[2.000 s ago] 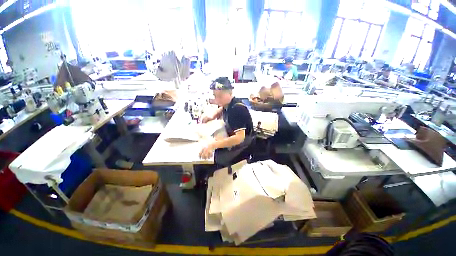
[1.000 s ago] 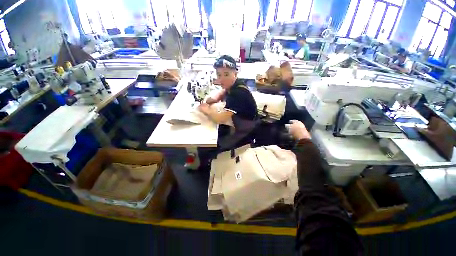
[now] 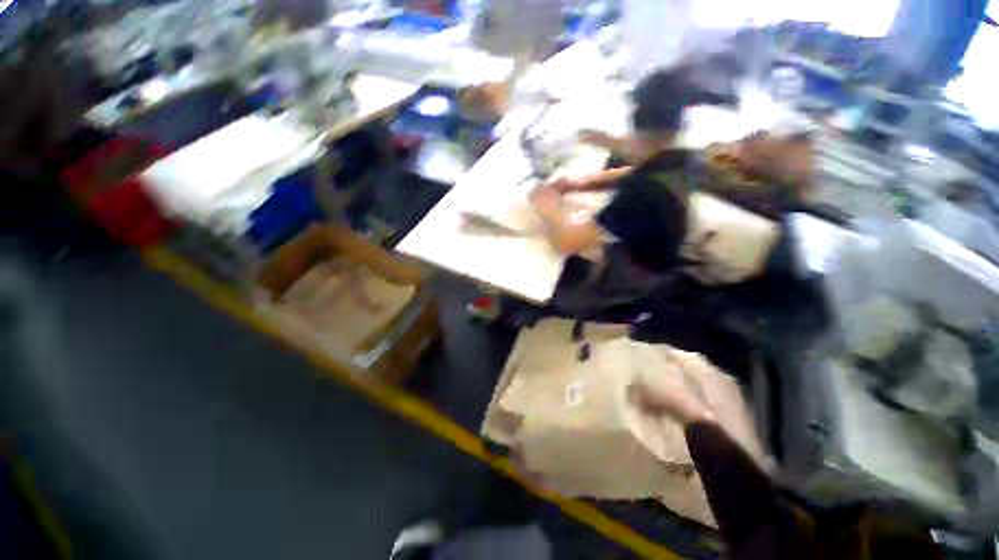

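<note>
The frame is tilted and badly blurred. A pile of beige bag panels (image 3: 581, 438) lies low in front of me, with dark strips on its upper edge and a small white label on top. My right hand (image 3: 670, 403) reaches in from the lower right in a dark brown sleeve. It is over the right part of the pile; whether it touches or grips a panel cannot be told. My left hand is out of the picture.
A seated operator (image 3: 646, 219) works at a white sewing table (image 3: 471, 235) beyond the pile. A cardboard carton (image 3: 422, 319) holding beige pieces stands left. A yellow floor line (image 3: 422, 413) crosses in front. A pale machine (image 3: 898, 405) is at right.
The view has swung and tilted. My right hand entered after the oldest frame, was extended past the pile towards the machine side, and is now lower, over the panels. The operator's head has turned away.
</note>
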